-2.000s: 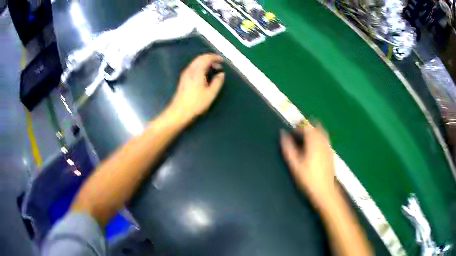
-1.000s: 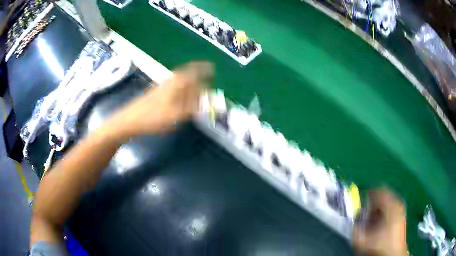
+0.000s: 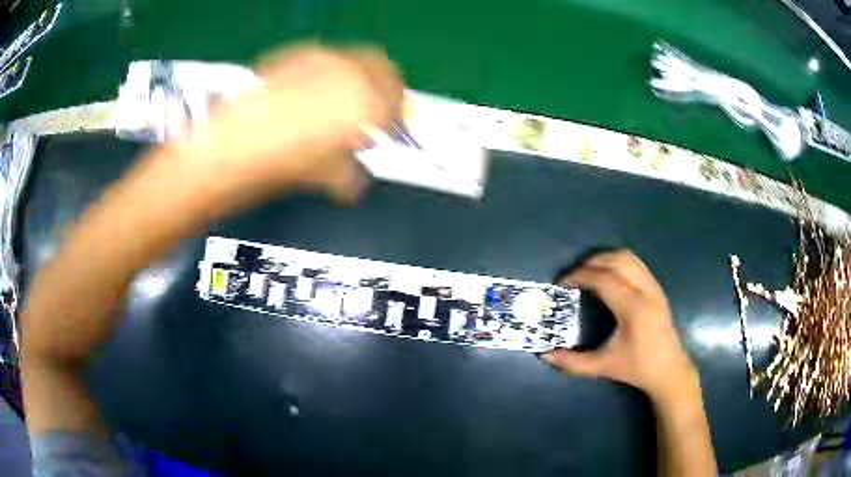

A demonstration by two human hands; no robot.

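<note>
A power strip housing (image 3: 415,270) lies open side up across the dark bench, with white blocks along it, a small yellow block at its left end and a circuit board at its right end. My right hand (image 3: 630,326) has its thumb and fingers around the housing's right end. My left hand (image 3: 322,116) is blurred, above a second long white piece (image 3: 457,168), also blurred, that lies along the bench's pale edge; its middle is hidden by my hand and forearm. Whether my left fingers grip it cannot be told.
A tangled pile of copper contact strips (image 3: 812,345) lies at the right, with one loose strip (image 3: 744,326) beside it. A white power cord (image 3: 728,93) lies on the green conveyor (image 3: 523,47). More white cable (image 3: 14,214) shows at the left edge.
The view has turned toward the copper pile. The housing between my hands now lies on the dark bench. My left hand is away from its left end; my right hand is at its right end.
</note>
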